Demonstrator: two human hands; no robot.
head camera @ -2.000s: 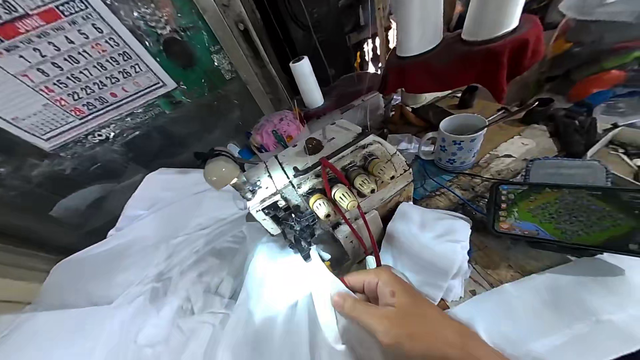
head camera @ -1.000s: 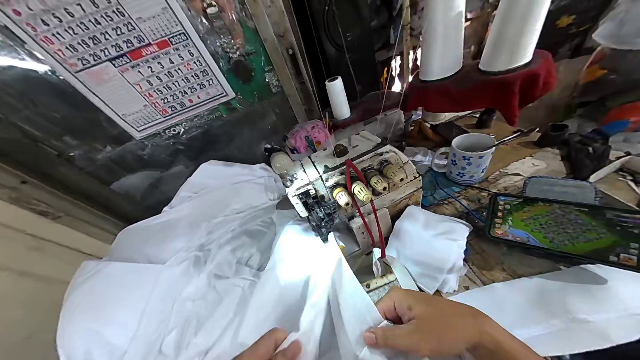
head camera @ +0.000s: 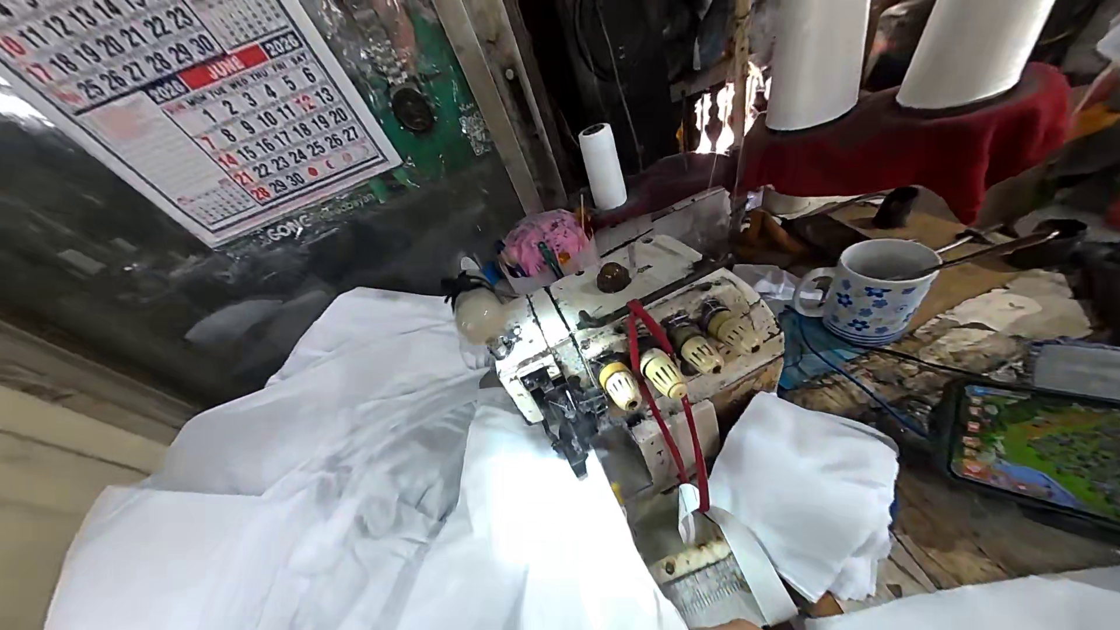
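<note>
An overlock sewing machine (head camera: 639,341) with several cream tension dials stands at the centre. White fabric (head camera: 289,490) is heaped to its left, and a brightly lit part of it lies under the presser foot area (head camera: 573,429). A red cord (head camera: 647,402) loops down over the machine's front, beside a white strip (head camera: 752,560). Only a sliver of my right hand (head camera: 731,625) shows at the bottom edge, by the lower end of that strip; its fingers and any hold are hidden. My left hand is out of view.
Folded white cloth (head camera: 805,490) lies right of the machine. Beyond it are a flowered mug (head camera: 875,293) and a phone with a lit screen (head camera: 1041,446). White thread cones (head camera: 818,61) stand on red cloth behind. A calendar (head camera: 262,105) hangs at the upper left.
Both hands, seen on the white fabric a second ago, have dropped down; the left has left the view and the right is nearly out of it.
</note>
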